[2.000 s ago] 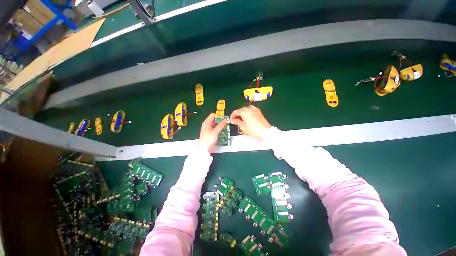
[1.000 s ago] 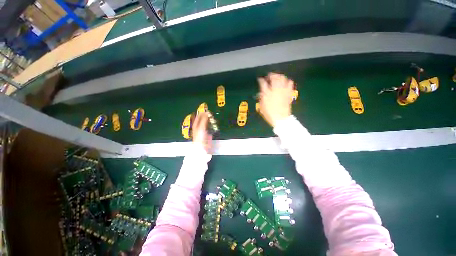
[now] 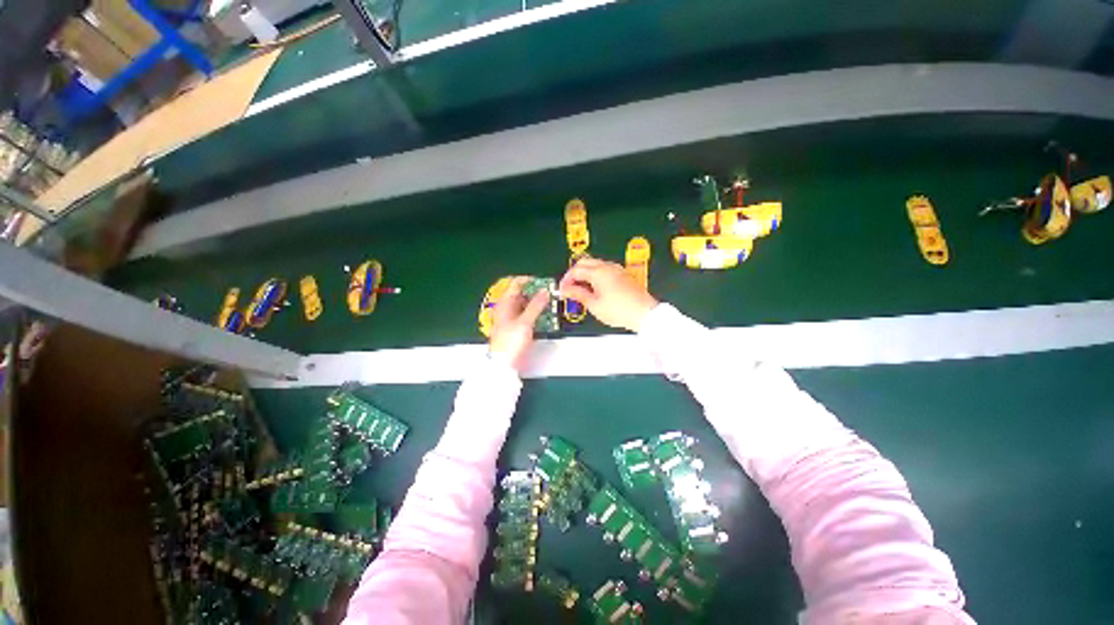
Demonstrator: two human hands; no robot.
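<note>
My left hand (image 3: 518, 320) holds a green PCB panel strip (image 3: 546, 320) above the belt's near rail. My right hand (image 3: 601, 293) has its fingertips together at the strip's upper right end; whether it pinches a board or a wire is too small to tell. A yellow wired shell (image 3: 572, 305) with a blue patch is partly hidden under my right fingers. Another yellow shell (image 3: 492, 308) is partly covered by my left hand. Two wired shells (image 3: 712, 252) lie side by side beyond my right hand, and plain yellow covers (image 3: 577, 225) lie nearby.
Several green panel strips (image 3: 633, 532) lie on the bench before me. A cardboard box (image 3: 73, 421) heaped with strips is at the left. A pale metal rail (image 3: 855, 350) crosses between bench and belt. More yellow shells (image 3: 364, 288) lie along the belt, left and right.
Both hands have come back together at the panel strip after being apart over the belt. Two wired shells now lie side by side at right. The belt parts have shifted right.
</note>
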